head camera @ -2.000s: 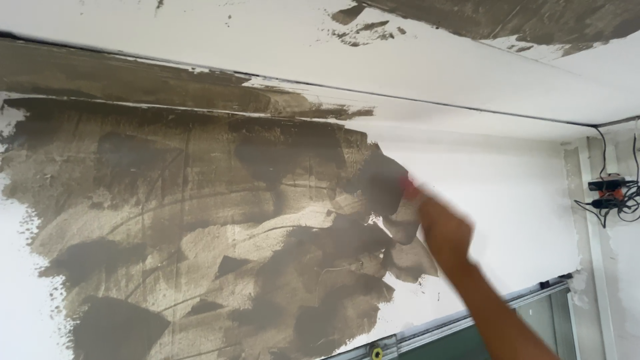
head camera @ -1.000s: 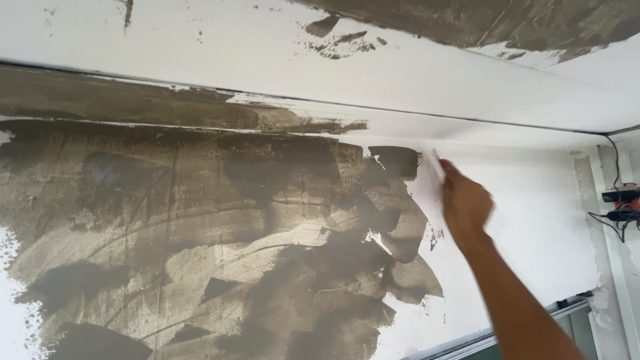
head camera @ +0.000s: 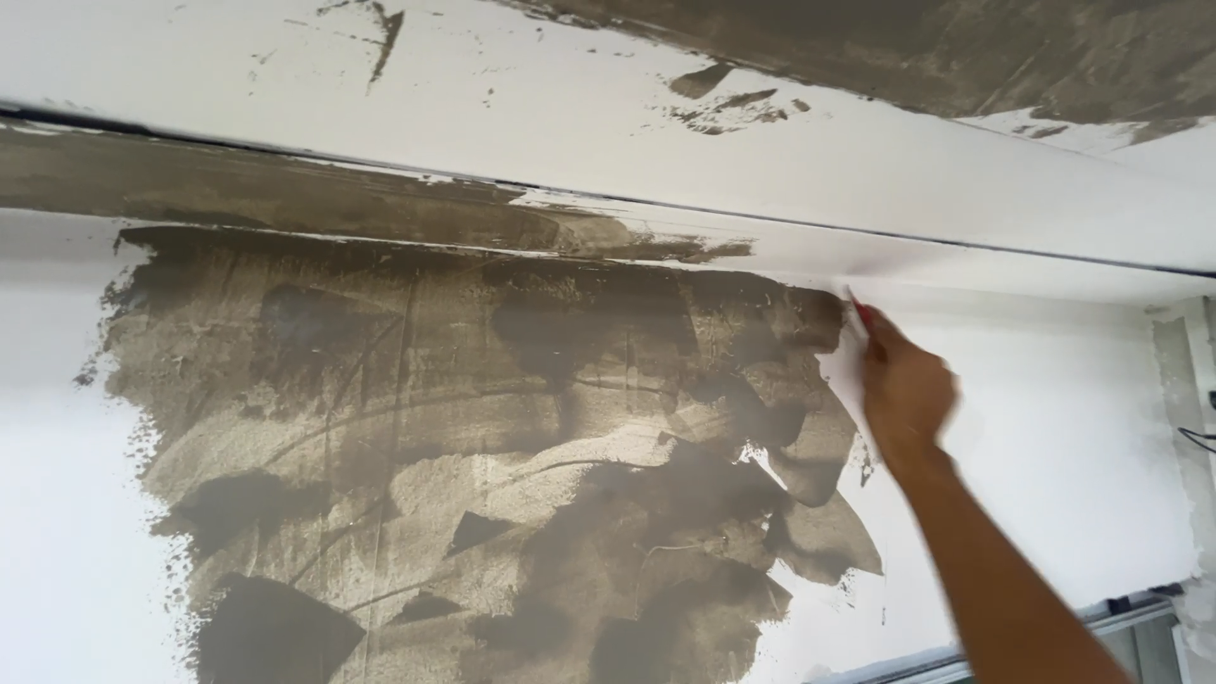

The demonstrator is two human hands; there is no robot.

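Observation:
My right hand (head camera: 907, 389) is closed around a scraper or putty knife (head camera: 858, 312) with some red on it; its blade is blurred and seen nearly edge-on. The blade lies at the upper right edge of a grey-brown coat of wet plaster or skim compound (head camera: 570, 380), close under the corner where wall and ceiling meet. Darker, thicker patches and curved tool marks show in the coat. Bare white wall (head camera: 1045, 408) lies to the right of the hand. My left hand is out of view.
Overhead, the white ceiling (head camera: 589, 123) has a dark narrow gap (head camera: 665, 201) along it and a grey-brown coated area (head camera: 950, 57). A window or door frame (head camera: 1130, 617) runs below at the lower right. A black cable (head camera: 1195, 437) hangs at the right edge.
Two seconds ago the hand was over the coat's right edge; it has moved up towards the corner. Fresh compound has appeared along the upper right edge. The view has shifted slightly.

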